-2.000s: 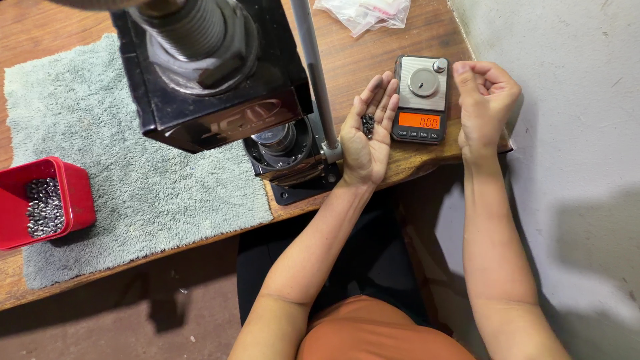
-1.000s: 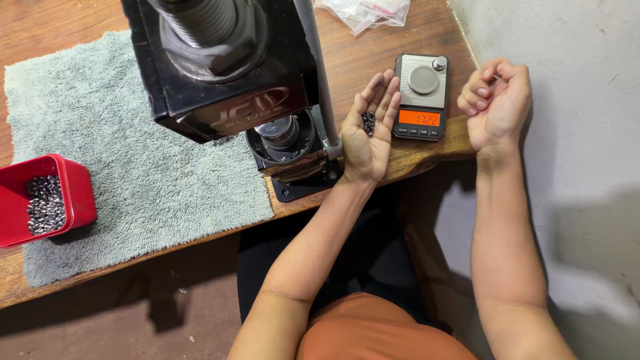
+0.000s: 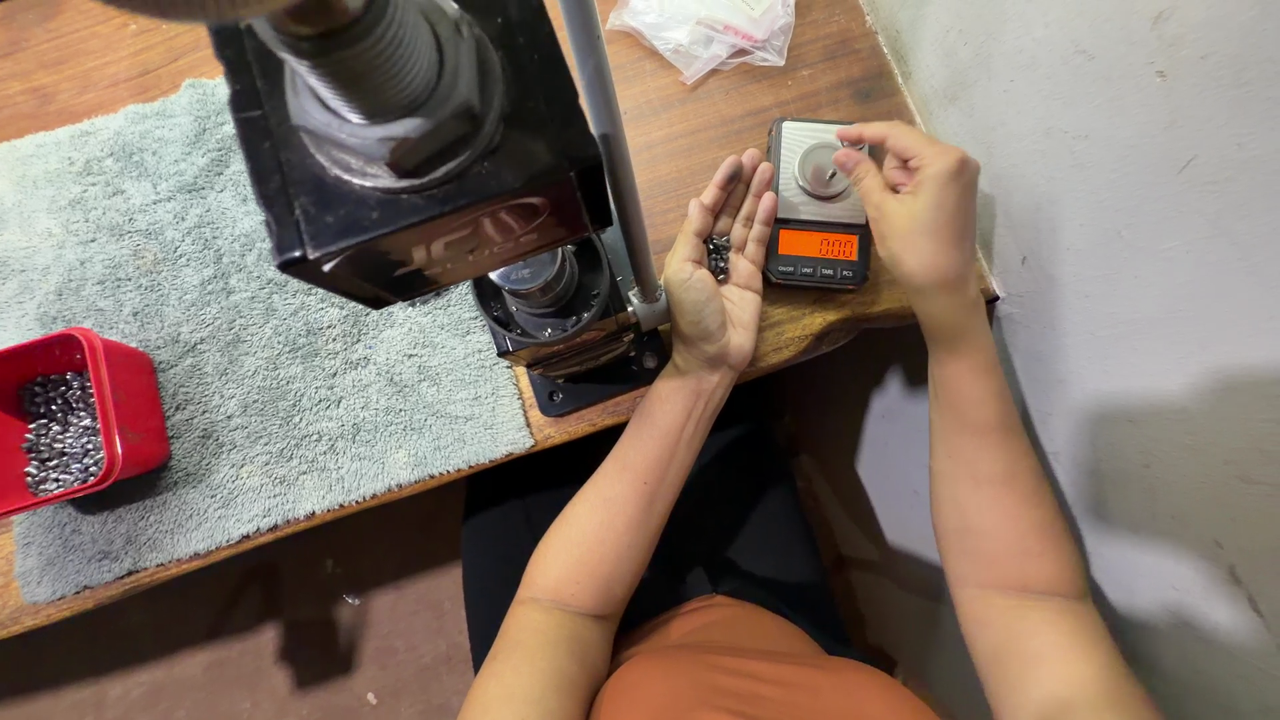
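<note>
My left hand (image 3: 722, 270) lies palm up beside the scale, fingers together, with a small heap of dark metal pellets (image 3: 718, 257) in the palm. The digital pocket scale (image 3: 790, 205) rests on the wooden table with its orange display lit. On its plate is a small round dish (image 3: 810, 180) with one pellet (image 3: 830, 174) on it. Above the dish's right side is my right hand (image 3: 848, 150), thumb and index fingertips slightly apart and no pellet visible between them. Farther left, a red plastic container (image 3: 135, 400) holds many similar shiny pellets.
A black metal press (image 3: 400, 240) with a threaded shaft and grey rod (image 3: 612, 150) stands left of my left hand. A grey-green towel (image 3: 300, 400) covers part of the wooden table (image 3: 680, 130). A clear plastic bag (image 3: 715, 30) lies at the back; a wall (image 3: 1100, 250) borders the right.
From right of the scale, my right hand has moved left over the dish. One pellet now shows on the dish. The display's digits have changed since one second ago. My left hand has stayed in place.
</note>
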